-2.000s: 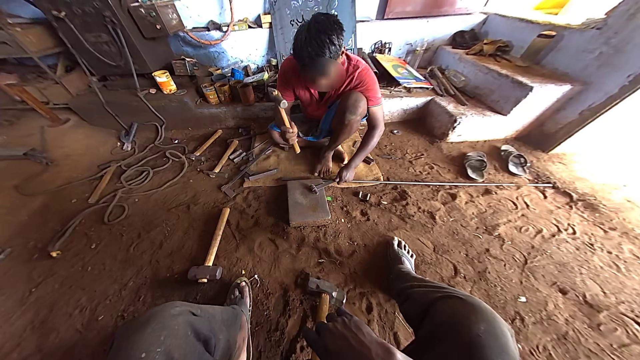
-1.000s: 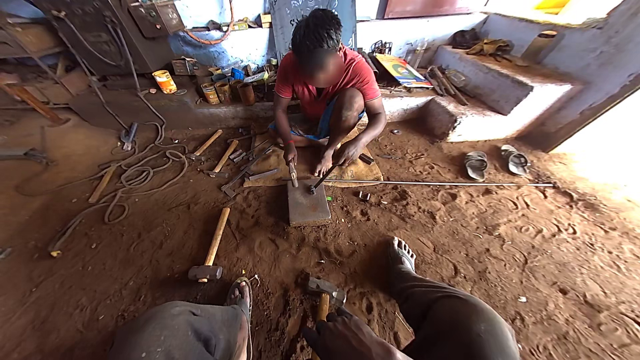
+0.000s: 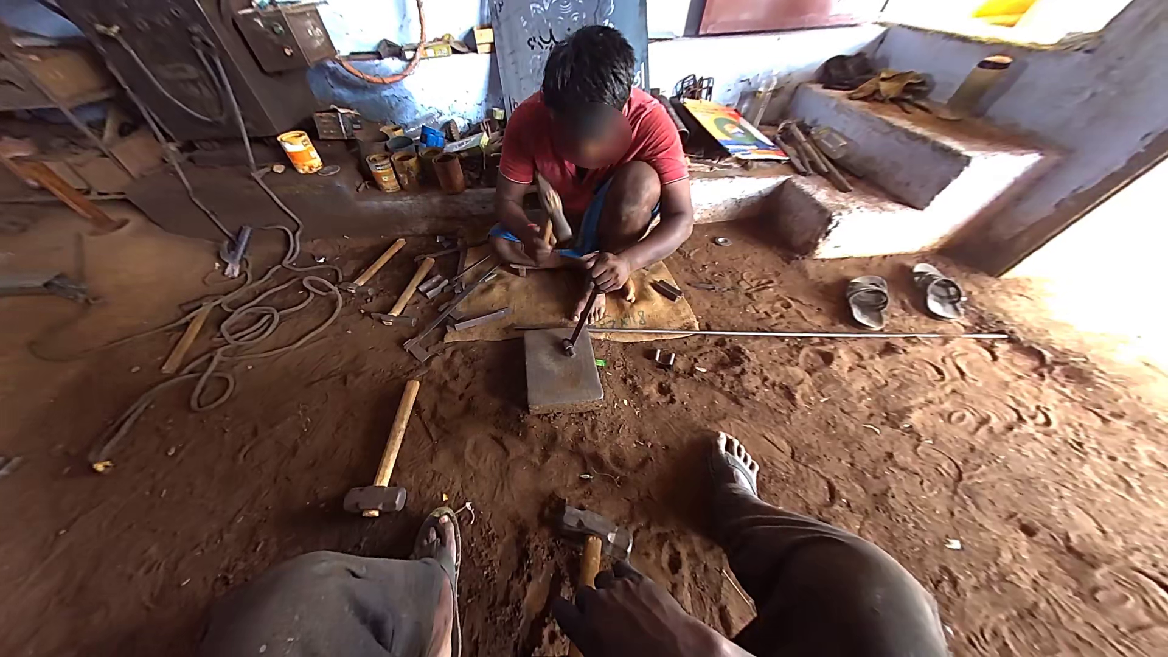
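At the bottom centre, my right hand [image 3: 630, 613] is closed round the wooden handle of a hammer [image 3: 595, 534], whose steel head rests on or just over the soil. My left hand is out of view. A sledgehammer [image 3: 376, 498] with a wooden handle lies on the ground beyond my left foot. Ahead of me stands a flat metal block [image 3: 563, 372] on the soil. A co-worker in a red shirt [image 3: 593, 146] squats behind it, holding a dark tool [image 3: 582, 324] with its end on the block and a wooden-handled hammer in the other hand.
A long thin metal rod [image 3: 821, 334] lies to the right over a sack cloth [image 3: 657, 283]. Hammers and steel pieces lie left of the cloth, beside a coiled rope or cable [image 3: 246, 328]. Sandals [image 3: 867, 303] lie at right, near concrete steps [image 3: 876, 210]. Cans line the back ledge.
The co-worker's hammer was raised, then came down to the block, and is now drawn back from it. The dark tool now stands steeper on the block. My right hand has stayed on its hammer.
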